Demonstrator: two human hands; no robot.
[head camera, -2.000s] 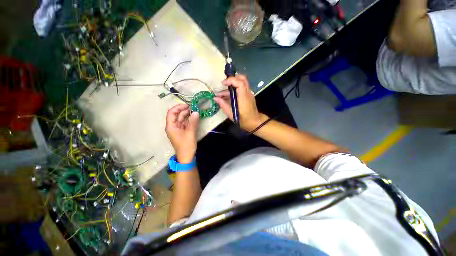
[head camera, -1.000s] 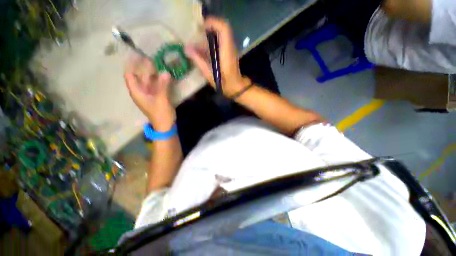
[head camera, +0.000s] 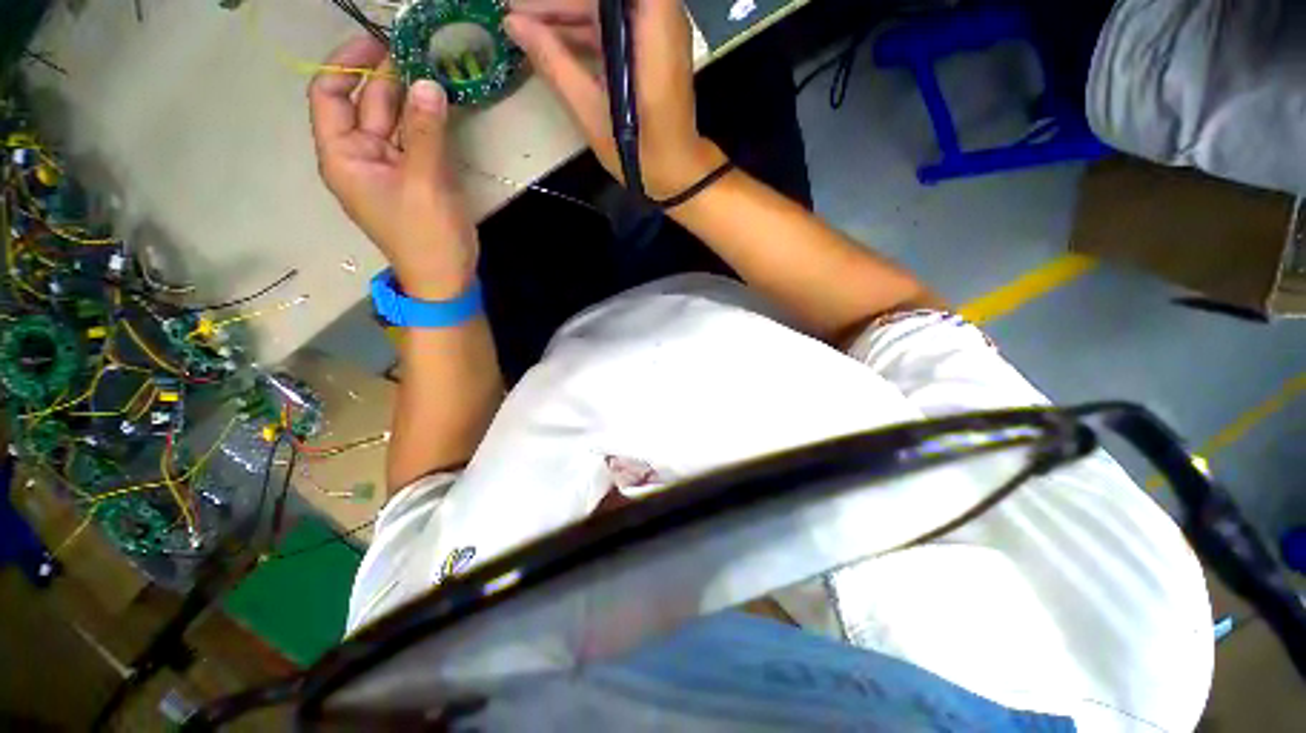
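A green ring PCB (head camera: 466, 50) with shiny dots is held above the pale board at the top edge of the view. My left hand (head camera: 394, 151), with a blue wristband, grips its lower left rim between thumb and fingers. Black and yellow wires trail from the ring's left side. My right hand (head camera: 652, 108) holds the black handle of the soldering iron (head camera: 620, 86), and its thumb and finger reach the ring's right rim. The iron's tip is cut off by the top edge. A thin silvery strand (head camera: 523, 182) lies below the ring.
The pale board (head camera: 215, 129) lies under my hands. Wired boards (head camera: 129, 387) are tangled at the left. A blue stool (head camera: 988, 100), a cardboard box (head camera: 1182, 236) and another person's sleeve (head camera: 1203, 86) are at the right. A glasses rim crosses the lower view.
The view has shifted, so hands and ring sit higher in it, and the dish and tissue are out of view. The ring is turned, with yellowish parts showing through its centre.
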